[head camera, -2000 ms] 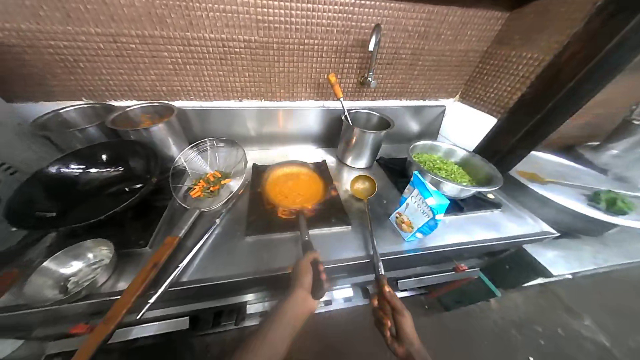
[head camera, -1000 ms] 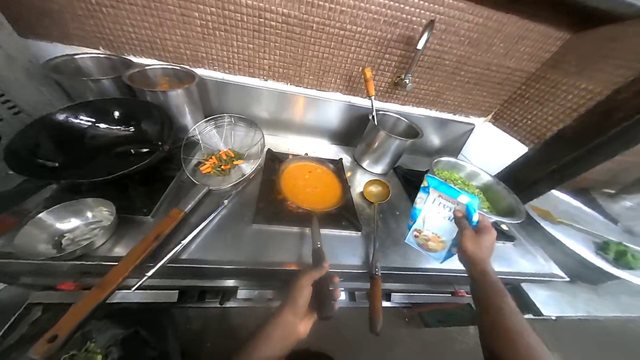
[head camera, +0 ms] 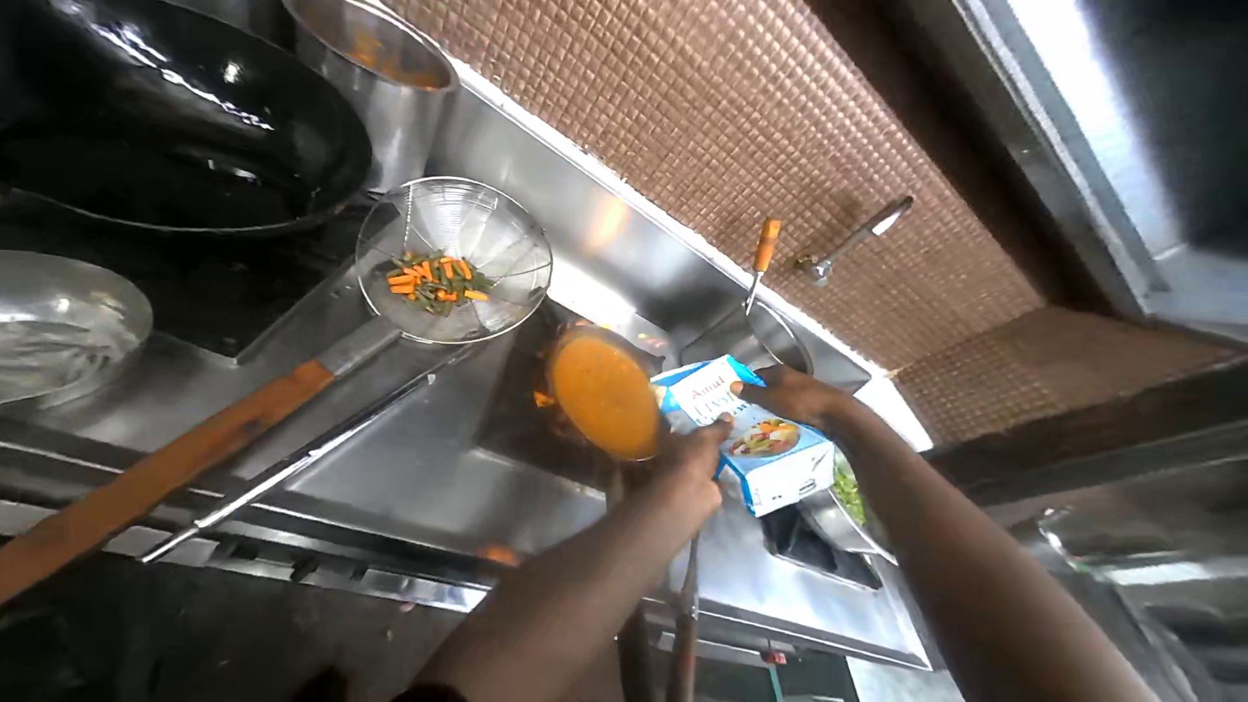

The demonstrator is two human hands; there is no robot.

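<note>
Both my hands are on a blue and white Amul cream carton (head camera: 756, 444), tilted beside the pan. My right hand (head camera: 795, 395) grips its upper right side, and my left hand (head camera: 694, 468) presses its lower left side. An orange sauce (head camera: 606, 392) fills the frying pan on the burner. The pan's handle (head camera: 634, 643) runs down beneath my left forearm, beside the ladle's wooden handle (head camera: 685, 653). The ladle's bowl is hidden behind my hands and the carton.
A wire skimmer (head camera: 507, 229) with cut carrots and green beans lies left of the pan. Beyond are a black wok (head camera: 195, 127), a steel pot (head camera: 400, 107) and a steel bowl (head camera: 78, 312). A tap (head camera: 858, 239) and a tall pot (head camera: 780, 336) stand at the back.
My left hand has let go of the pan handle and come onto the carton. My right hand has brought the carton left, toward the pan. The view has tilted strongly.
</note>
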